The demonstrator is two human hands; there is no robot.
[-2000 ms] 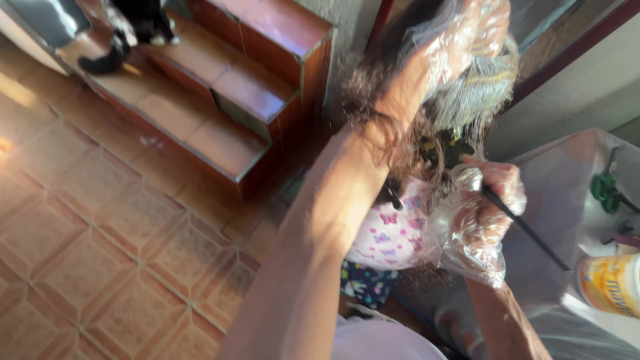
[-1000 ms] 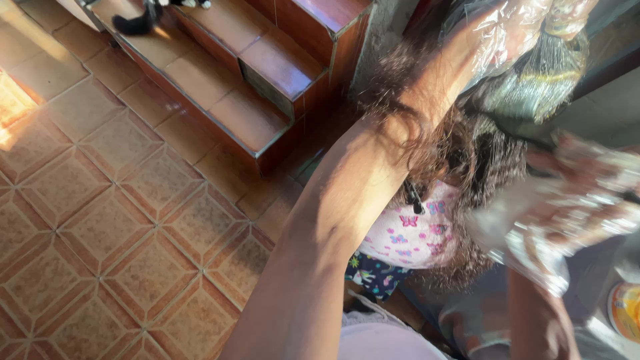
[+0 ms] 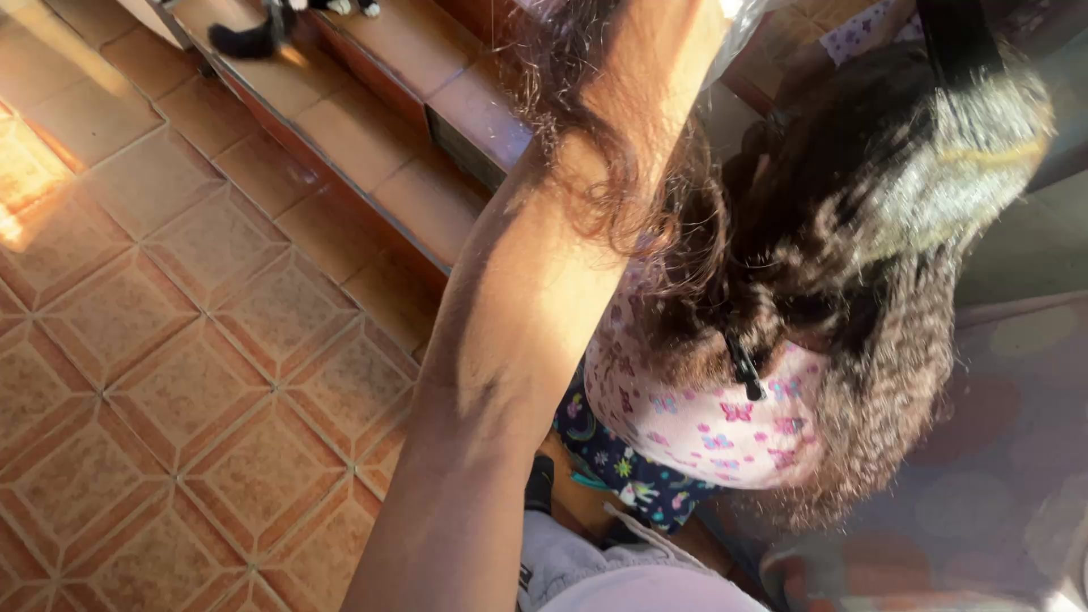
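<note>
My left forearm reaches up across the middle, and curly dark hair hangs over it. Only the edge of a clear plastic glove [image 3: 741, 38] shows at its upper end; my left hand is past the top edge. My right hand is out of frame. To the right is a seated person's long brown hair [image 3: 892, 357], seen from above and behind, with a pale, shiny coated section [image 3: 977, 161] near the crown. A black flat item [image 3: 960, 42] touches that section. A black hair clip [image 3: 744, 365] hangs in the lower hair, over a pink butterfly-print top [image 3: 714, 425].
Tiled steps [image 3: 357, 144] rise at the upper left, with a black-and-white cat [image 3: 255, 34] partly in view on them. Patterned floor tiles [image 3: 238, 365] cover the left side. A dotted cloth-like cover [image 3: 1003, 425] lies at the lower right.
My right hand, in view before, has left the frame. My left hand has passed beyond the top edge. The tub at the right is no longer in view, and more of the coated hair shows.
</note>
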